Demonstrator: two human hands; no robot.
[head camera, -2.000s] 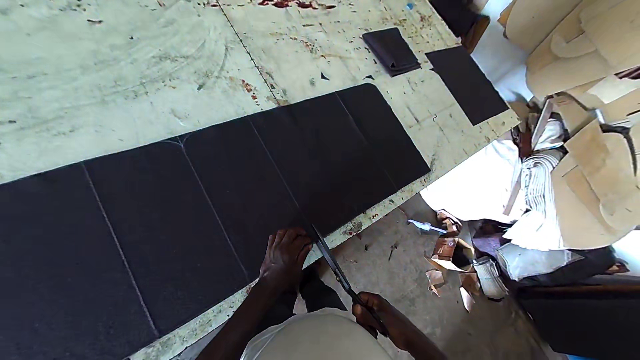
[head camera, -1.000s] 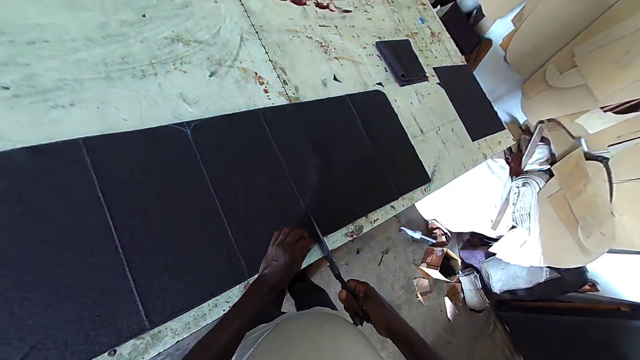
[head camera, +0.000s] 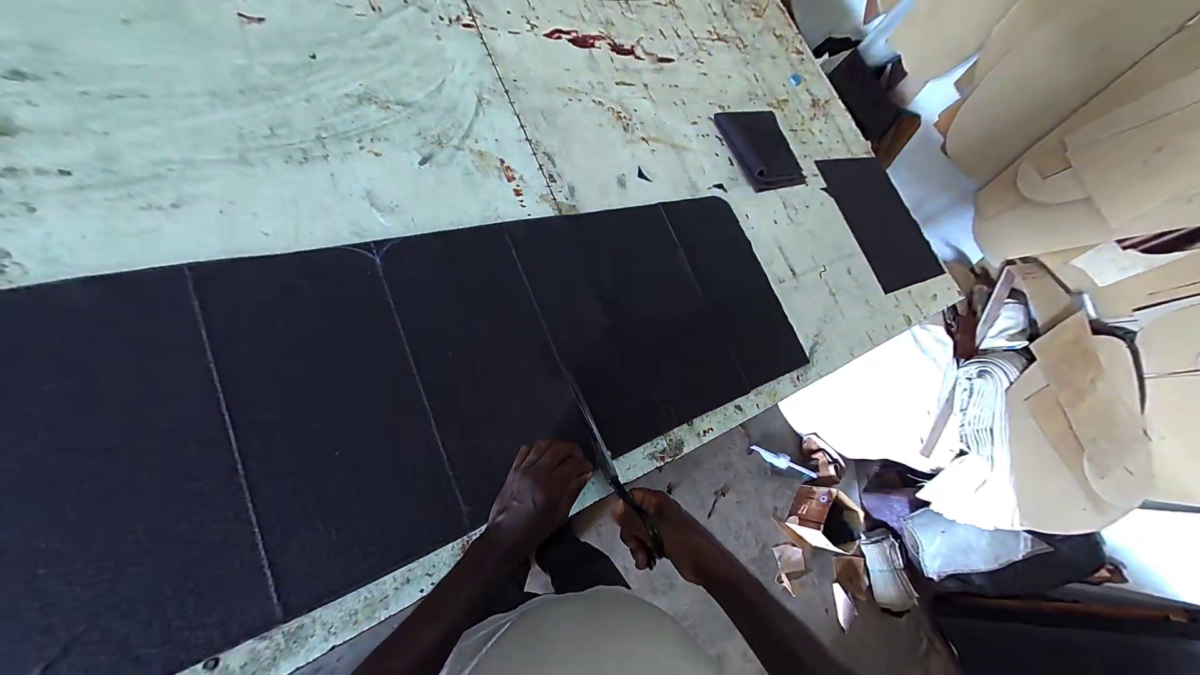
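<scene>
A long dark fabric piece (head camera: 328, 375) with several pale chalk lines lies along the near edge of the worn table. My right hand (head camera: 661, 534) grips the handles of black-handled scissors (head camera: 605, 459). Their blades lie along one chalk line and reach in from the fabric's near edge. Just left of the blades, my left hand (head camera: 544, 487) rests on that edge, its fingers bent over the cloth; whether it pinches the cloth is hard to see. Beyond the fabric's right end lie a folded dark piece (head camera: 759, 150) and a flat dark rectangle (head camera: 881, 223).
The pale table (head camera: 281, 122) bears stains and a line of dark marks. Tan pattern pieces (head camera: 1097, 122) hang at the right. Below them are a stack of folded white cloth (head camera: 980, 422), an open brown box (head camera: 820, 516) and scraps on the floor.
The scissor blades have moved farther in along the chalk line from the near edge, with my right hand following toward the table. My left hand stays beside them.
</scene>
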